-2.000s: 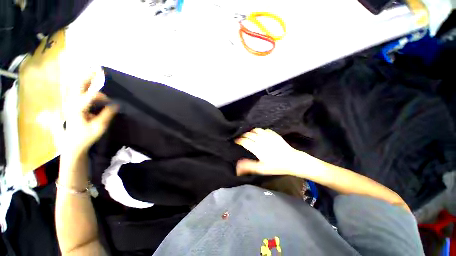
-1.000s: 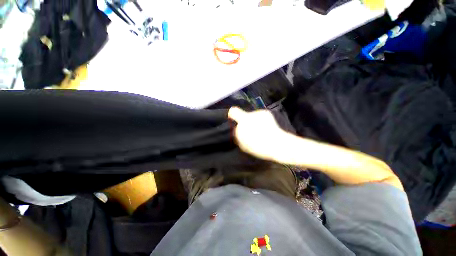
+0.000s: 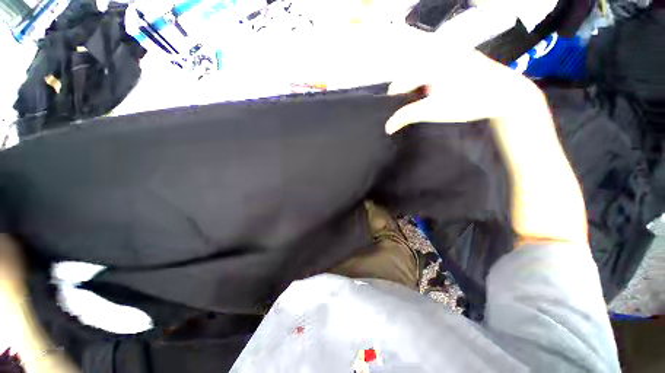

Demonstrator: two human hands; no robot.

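Observation:
A black garment (image 3: 219,175) is stretched flat from the left edge of the picture to my right hand, across the table's front edge and my lap. My right hand (image 3: 452,95) grips its upper edge between thumb and fingers. My left hand is not clearly visible; only a blurred forearm shows at the lower left edge. A white patch of cloth (image 3: 109,312) shows below the garment at the lower left. Only a small orange-red bit of the scissors (image 3: 309,87) shows above the garment's upper edge.
The white table (image 3: 255,65) lies behind the garment. Another black garment (image 3: 80,69) lies at the upper left. A black phone-like object (image 3: 435,13) is at the top. A blue crate (image 3: 558,60) and a dark cloth heap (image 3: 605,175) are at the right.
My right hand has moved up and over the table edge, raising the garment's right part. The garment now spreads wider and covers most of the scissors. The left forearm has shifted at the left edge.

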